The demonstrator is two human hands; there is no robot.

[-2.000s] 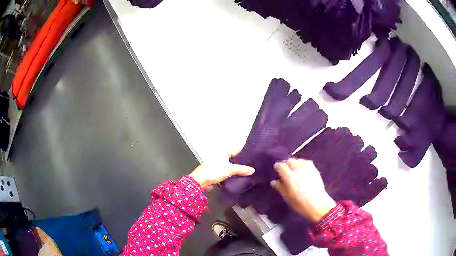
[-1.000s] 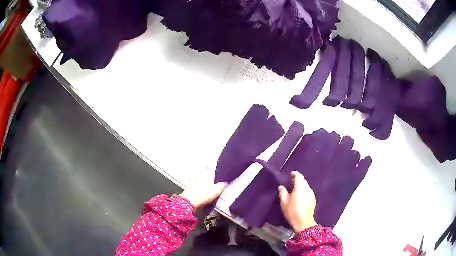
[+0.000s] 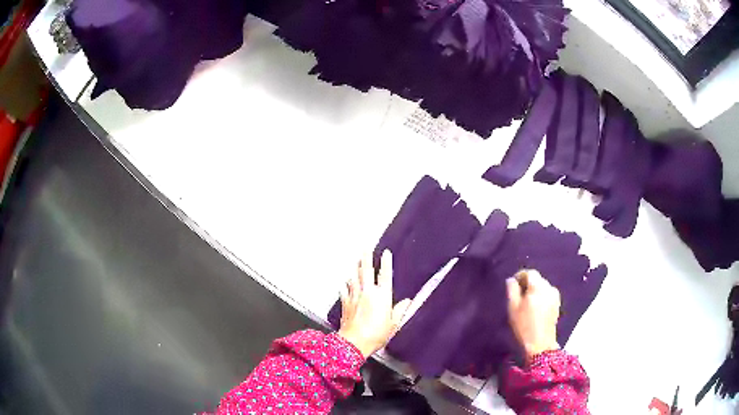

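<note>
Dark purple cut pieces [image 3: 425,231] lie fanned at the front edge of the white table in two groups, with a narrow white gap between them. My left hand [image 3: 369,308] rests on the lower end of the left group, palm down, fingers spread. My right hand [image 3: 535,308] is over the right group [image 3: 462,316], fingers curled and slightly blurred; whether it pinches a piece is hidden. One narrow strip [image 3: 491,235] lies at the top of the right group, between the fans.
The white table [image 3: 267,162] curves across the view. A ruffled purple heap [image 3: 421,57] lies at the back, a purple sheet [image 3: 146,49] at back left. Several strips [image 3: 527,146] lie at the right by another purple piece [image 3: 689,186]. A small red item [image 3: 658,405] is at lower right.
My left hand has moved from the table edge onto the left group and spread its fingers. My right hand has moved right and curled. The narrow strip's lower part is now less distinct from the right group.
</note>
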